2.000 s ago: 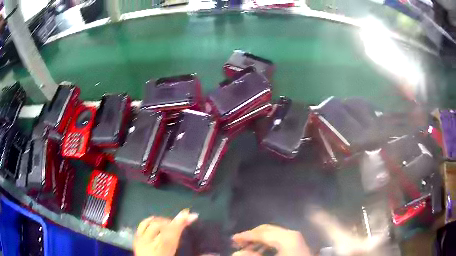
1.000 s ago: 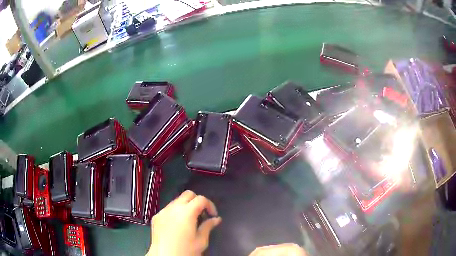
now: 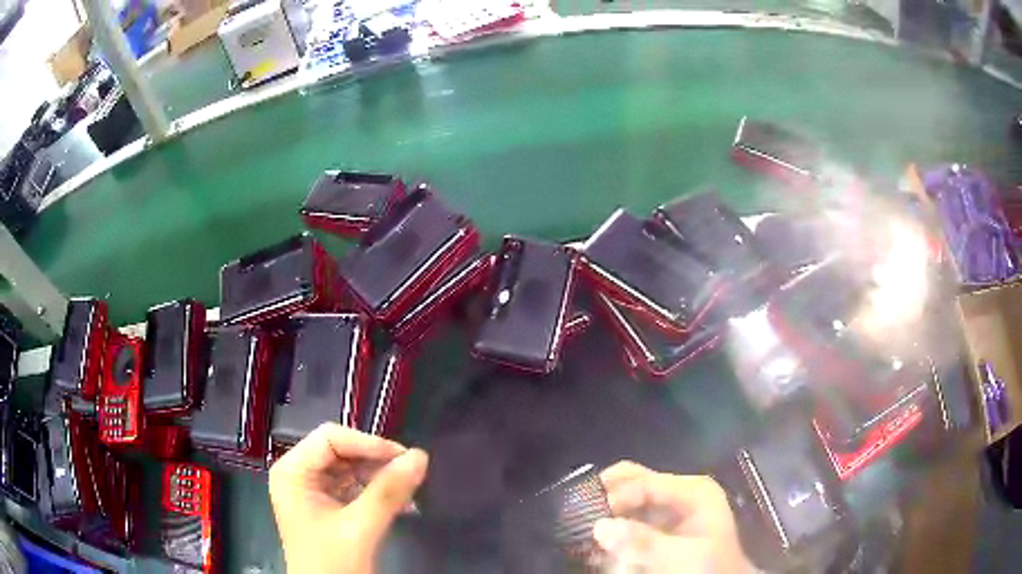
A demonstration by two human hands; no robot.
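My right hand is at the bottom centre-right. Its thumb and fingers grip a thin dark perforated speaker grille, tilted, with lines of light on its surface. My left hand is to the left of it, apart from the grille. Its thumb and forefinger are close together; whether something small is between them I cannot tell. Both wrists are cut off by the bottom edge. Below and between the hands is a dark, blurred patch.
Red-edged units with black backs stand in stacks in an arc beyond my hands. Two red-faced units show at left. The green belt runs behind. At right are a cardboard box, purple parts and glare. A blue tote is at lower left.
My right hand has come up from the bottom edge and now shows the grille. My left hand has moved left and its fingers have closed towards each other. The view has shifted slightly.
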